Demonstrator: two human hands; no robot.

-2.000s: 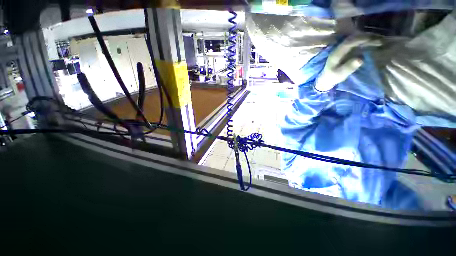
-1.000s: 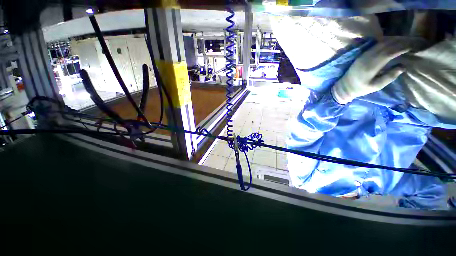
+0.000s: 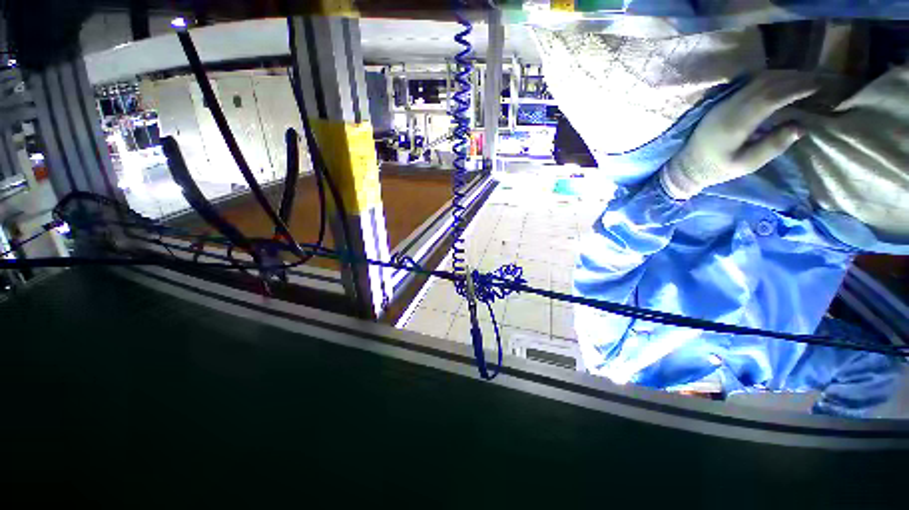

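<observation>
Neither of my hands is in view. Nearest in front of me is the dark green conveyor belt [image 3: 329,428], which fills the bottom of the view, with no object visible on its dark surface. Its pale metal rail [image 3: 638,401] curves along the far side. A thin blue coiled cord [image 3: 461,149] hangs just beyond the rail and ends in a tangle and a loop near it.
Beyond the rail at right is another person in a blue smock [image 3: 708,289], a white-gloved hand [image 3: 733,134] against the opposite sleeve. Black cables [image 3: 638,314] cross behind the rail. An aluminium post with yellow tape [image 3: 349,164] stands left of centre. Tiled floor [image 3: 533,239] lies beyond.
The other person's gloved hand and sleeves have shifted right and look larger than two seconds ago. The lower smock has also shifted. The belt, rail and post look unchanged.
</observation>
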